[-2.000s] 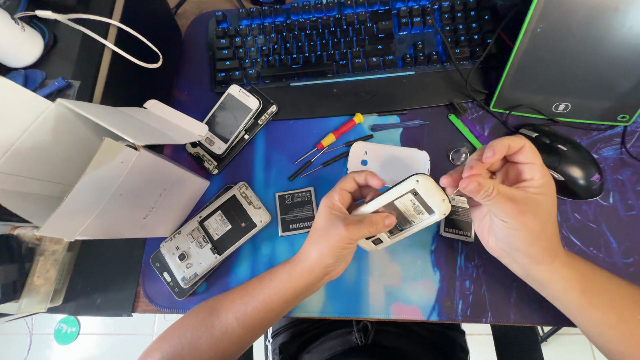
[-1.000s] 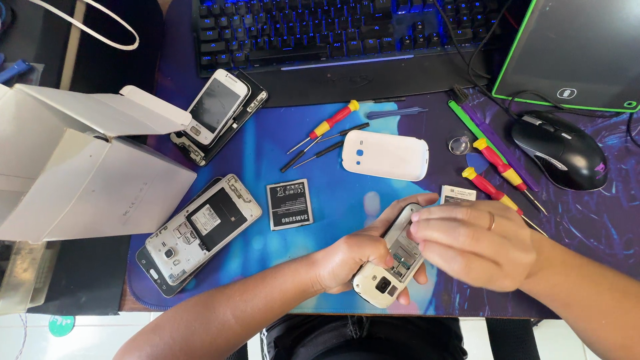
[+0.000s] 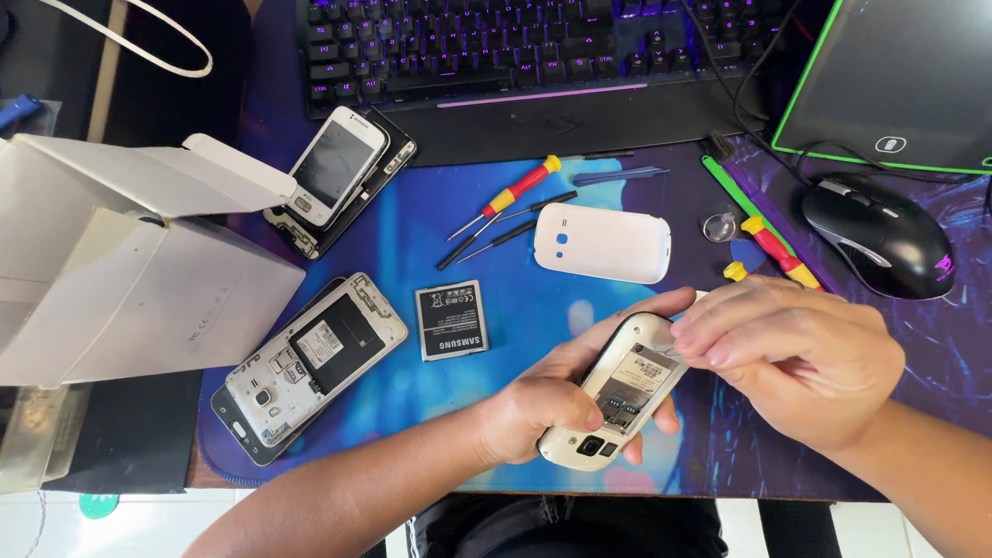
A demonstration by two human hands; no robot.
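My left hand point(image 3: 554, 399) grips a white smartphone point(image 3: 612, 395), its back cover off and its battery bay and card slots exposed. The fingers of my right hand point(image 3: 783, 356) are pinched at the phone's upper right edge; whether they hold something small is hidden. Above the phone lies a white back cover point(image 3: 603, 243). A Samsung phone battery point(image 3: 452, 320) rests to the left on the mat. Farther left, an opened smartphone point(image 3: 310, 368) shows its inner frame. Behind it, a small white phone point(image 3: 341, 167) lies on a dark phone part.
A red and yellow screwdriver point(image 3: 521, 186) and several black-handled ones lie above the battery. Another screwdriver point(image 3: 779, 249) lies by a green pry tool point(image 3: 748, 201) and a computer mouse point(image 3: 880, 232). A keyboard point(image 3: 535, 46) spans the back; a white box point(image 3: 194, 302) stands left.
My right hand has moved from low over the open bay to the phone's upper right edge since a second ago. My left hand keeps its grip on the phone.
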